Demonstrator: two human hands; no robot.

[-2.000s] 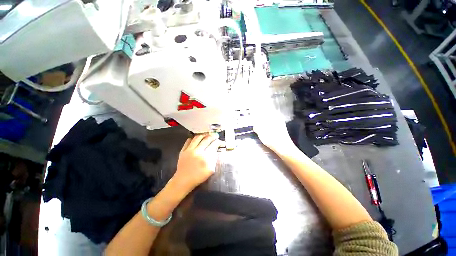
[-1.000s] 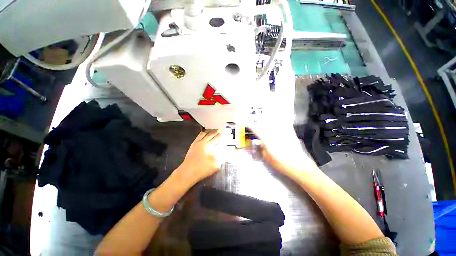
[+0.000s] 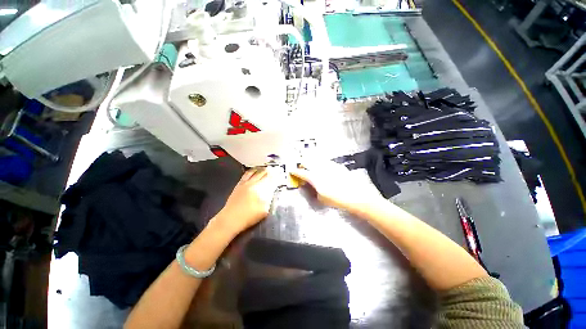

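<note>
The white sewing machine head (image 3: 225,103) with a red logo stands over the grey table. My left hand (image 3: 249,200) lies with fingertips at the left of the presser foot; what is under them is hidden. My right hand (image 3: 334,186) has its fingertips at the right of the foot, by a small yellow patch (image 3: 293,180); its grip is not clear. A black zipper piece (image 3: 350,160) shows just behind my right hand. Black fabric strips (image 3: 295,283) lie flat in front of me.
A black cut-piece pile (image 3: 122,225) lies at left. A zipper bundle (image 3: 443,138) lies at right, before a teal plate (image 3: 379,80). Red and black snips (image 3: 469,230) lie on the right of the table (image 3: 514,250). A blue bin (image 3: 574,276) is beyond the right edge.
The camera view has shifted. My right fingertips have moved closer to the foot and my left hand. The black piece seen between my hands two seconds ago no longer shows there.
</note>
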